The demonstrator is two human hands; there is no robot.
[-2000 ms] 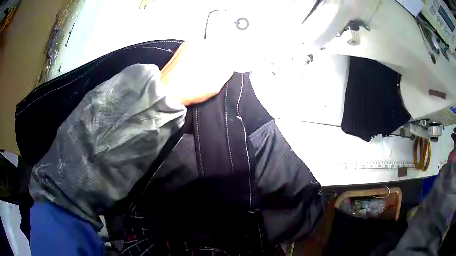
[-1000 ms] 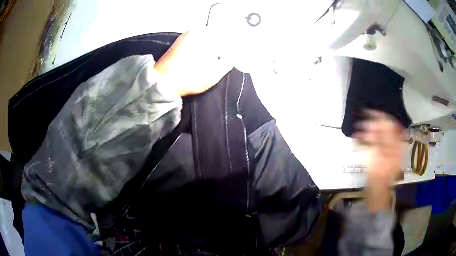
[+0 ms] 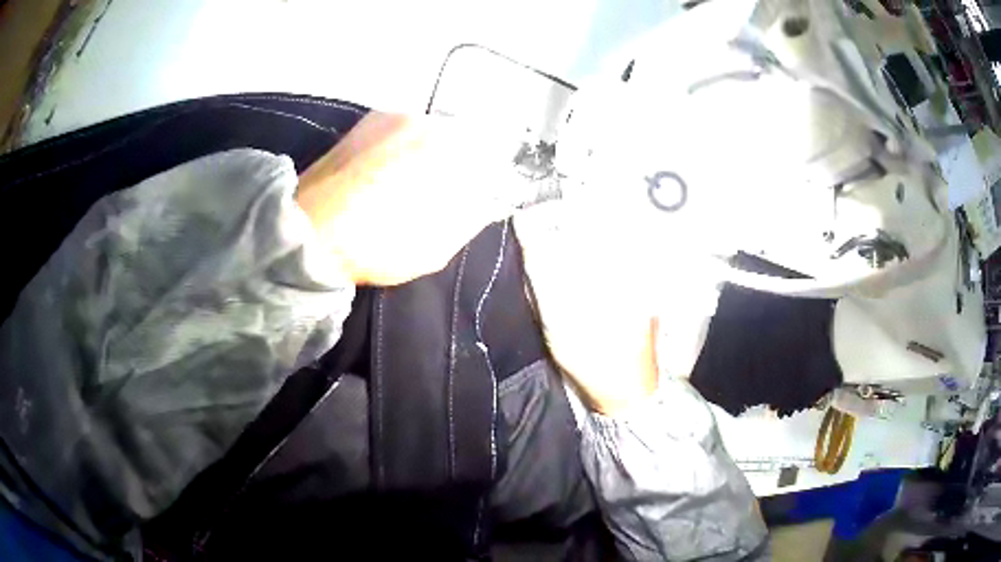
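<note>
The dark garment (image 3: 417,373) with pale stitch lines covers my lap and the table's front edge. Its long stitched strip runs up to the small metal parts of the sewing machine (image 3: 535,163). My left hand (image 3: 406,203) lies over the cloth left of these parts, its fingers lost in glare. My right hand (image 3: 593,296) lies along the right side of the strip, also overexposed. I cannot tell what the fingers of either hand do. Grey sleeve covers show on both forearms.
The white machine head (image 3: 713,143) rises at upper right. A black cut piece (image 3: 768,349) with a ragged lower edge lies right of my right hand. Yellow-orange looped handles (image 3: 835,439) lie near the white table's front edge (image 3: 757,478).
My right hand has moved from the table's right side to beside the garment strip near the machine. The view has turned, so the cut piece and looped handles appear lower and further left.
</note>
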